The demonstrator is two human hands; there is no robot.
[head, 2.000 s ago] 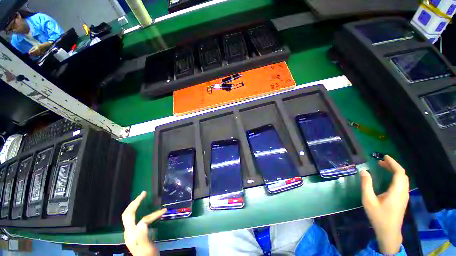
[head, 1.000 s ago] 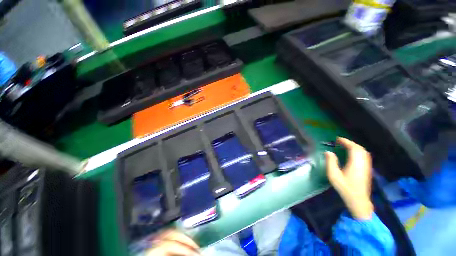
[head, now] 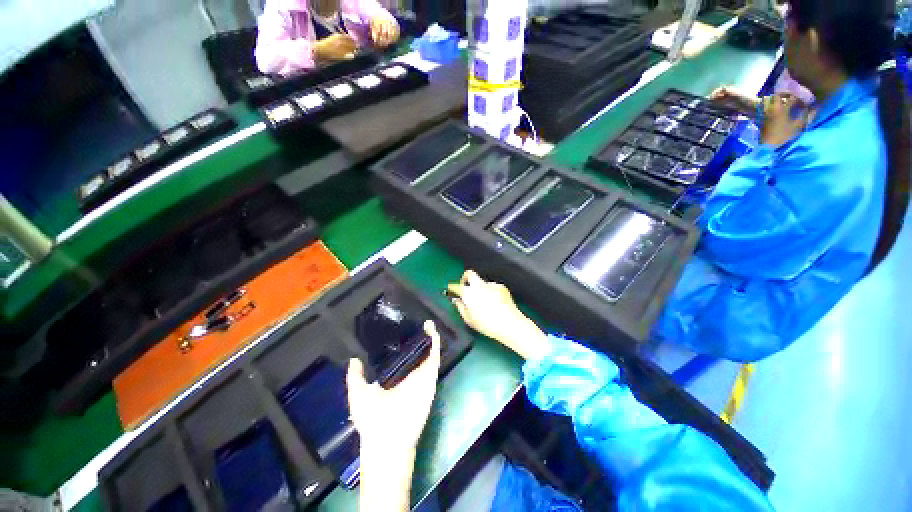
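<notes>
A black foam tray (head: 187, 432) with four slots lies in front of me, tilted in view and cut off at the lower left. Dark phones (head: 318, 408) lie in its slots. My left hand (head: 388, 410) grips the near end of the phone (head: 387, 328) in the rightmost slot, thumb and fingers at its two sides; its far end lies in the slot. My right hand (head: 487, 312) is just right of the tray, with a small dark item (head: 451, 293) at its pinched fingertips, mostly hidden.
Stacked foam trays with phones (head: 548, 262) stand right of my right hand. An orange mat (head: 165, 388) with small tools and a rear foam tray (head: 75, 385) lie beyond the working tray. A person in blue (head: 800, 210) sits at right; another in pink (head: 287, 40) is across the bench.
The view has swung right. My left hand has moved from the tray's left end onto the rightmost phone. My right hand's fingers have closed at the small dark item.
</notes>
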